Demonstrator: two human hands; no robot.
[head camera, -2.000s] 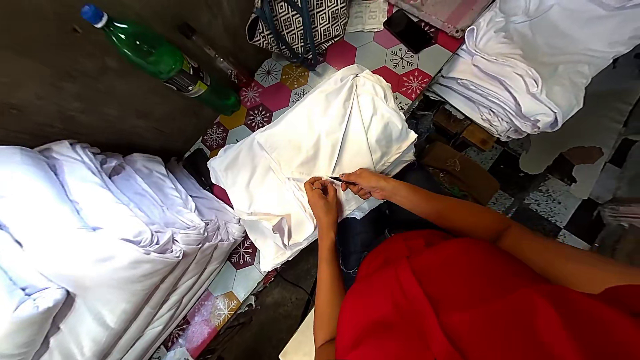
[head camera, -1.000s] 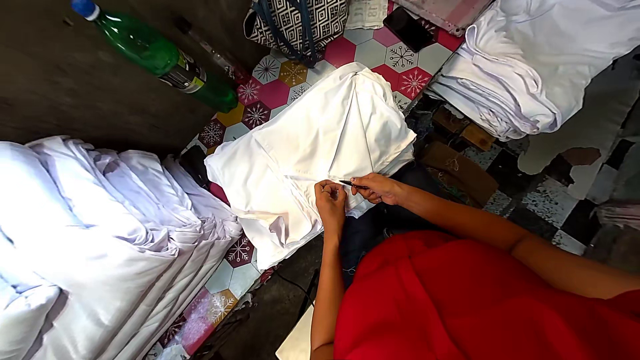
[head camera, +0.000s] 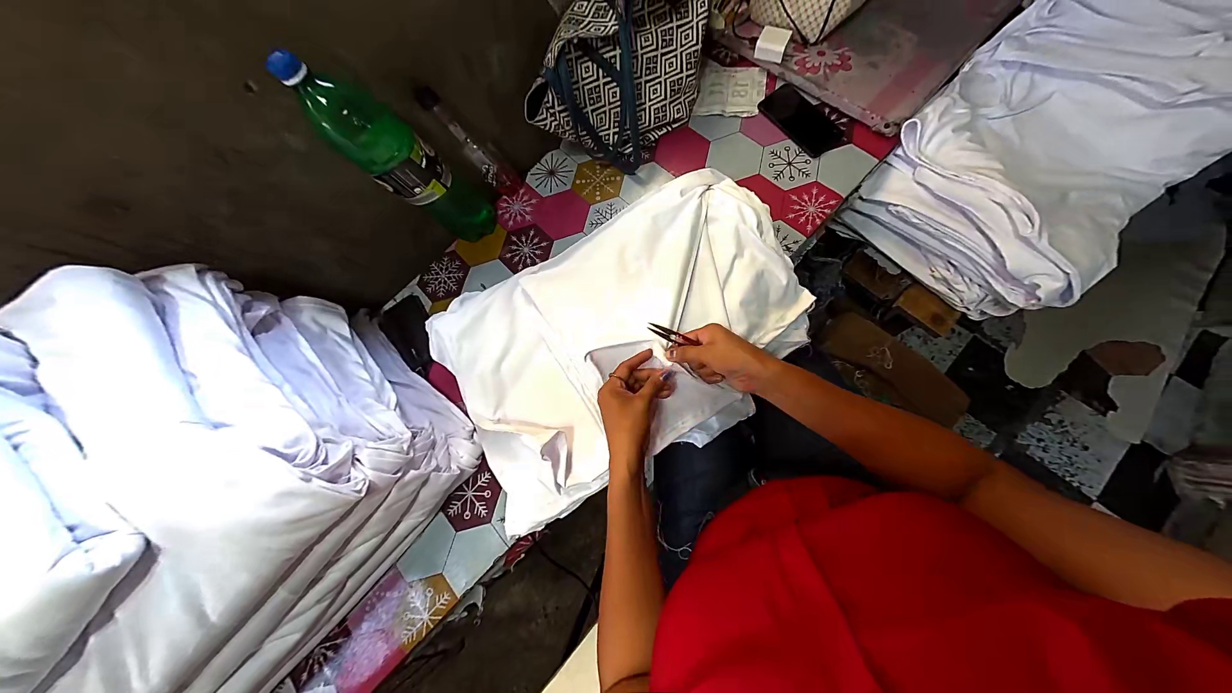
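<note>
A pile of white cloth (head camera: 577, 298) lies in front of me, partly over my lap and partly on the patterned covering. My left hand (head camera: 632, 397), with a ring on one finger, pinches a fold of this cloth. Close beside it on the right, my right hand (head camera: 717, 356) holds small dark thread snips (head camera: 672, 335), their pointed blades directed up and left over the cloth. The fingers of that hand also touch the raised fold; whether they grip it I cannot tell.
Stacked white cloth (head camera: 241, 481) fills the left side; another folded stack (head camera: 1011, 173) lies at upper right. A green plastic bottle (head camera: 371, 140), a clear bottle (head camera: 467, 144), a patterned bag (head camera: 630, 77) and a dark phone (head camera: 802, 120) stand or lie along the far side.
The snips' blades now point up and left above the fold; earlier they pointed toward my left hand. Both hands remain close together at the cloth.
</note>
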